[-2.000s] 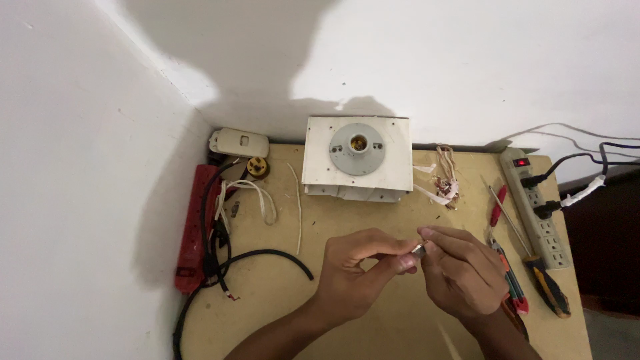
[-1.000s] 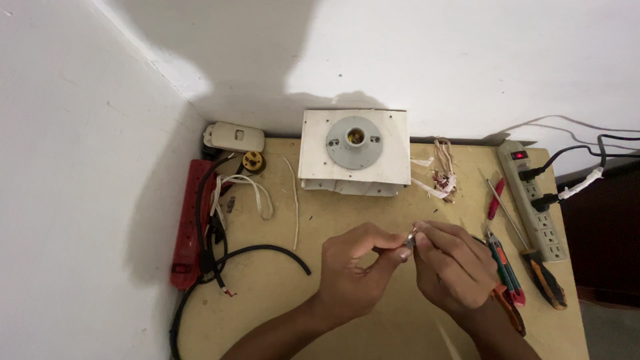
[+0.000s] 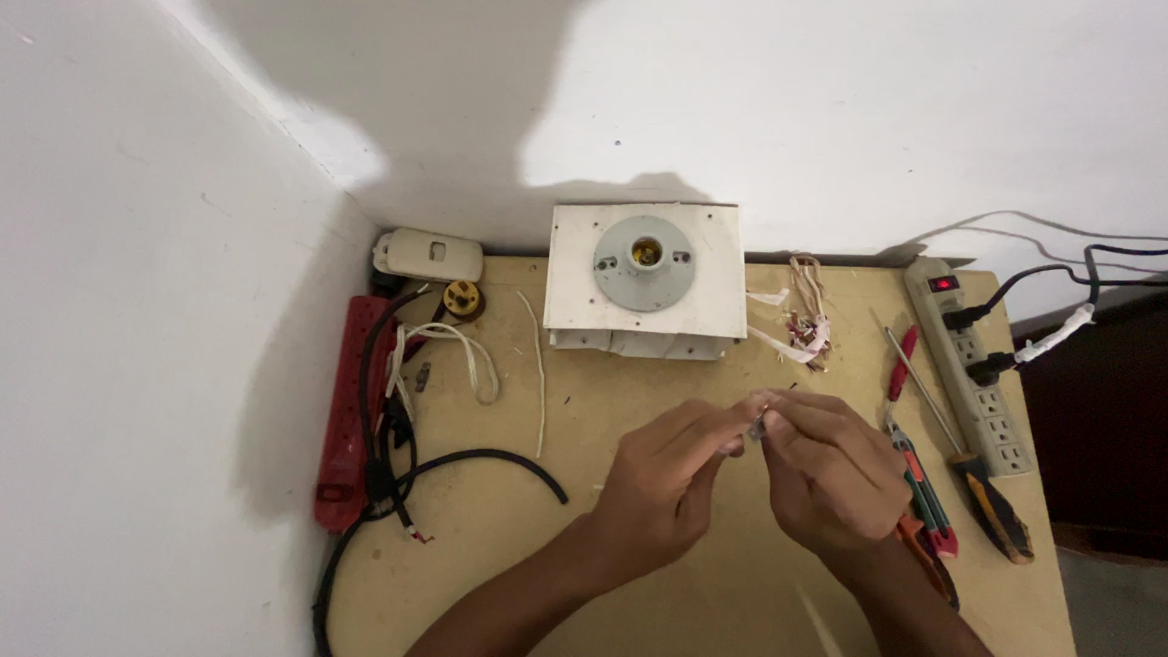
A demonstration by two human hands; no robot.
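Note:
My left hand (image 3: 671, 474) and my right hand (image 3: 835, 465) meet over the middle of the table. Between their fingertips is a small metallic piece (image 3: 756, 429), with a coppery bit at its top; the fingers hide most of it, so its kind cannot be told. Beyond my hands, a grey lamp socket (image 3: 644, 263) with a brass-coloured inside is mounted on a white box (image 3: 570, 310). A thin white wire (image 3: 538, 392) lies to the left of my hands.
Left: a red power strip (image 3: 351, 420), black cable (image 3: 493, 453), white cord (image 3: 474, 347), round plug (image 3: 464, 299) and beige switch (image 3: 429, 255). Right: wire scraps (image 3: 808, 328), red screwdriver (image 3: 902, 363), orange-black screwdriver (image 3: 990, 506), a red-green hand tool (image 3: 929, 502) and beige power strip (image 3: 972, 374) with plugs in it.
My hands stay together around the small piece, while the fingers have shifted slightly. Nothing on the table has plainly moved.

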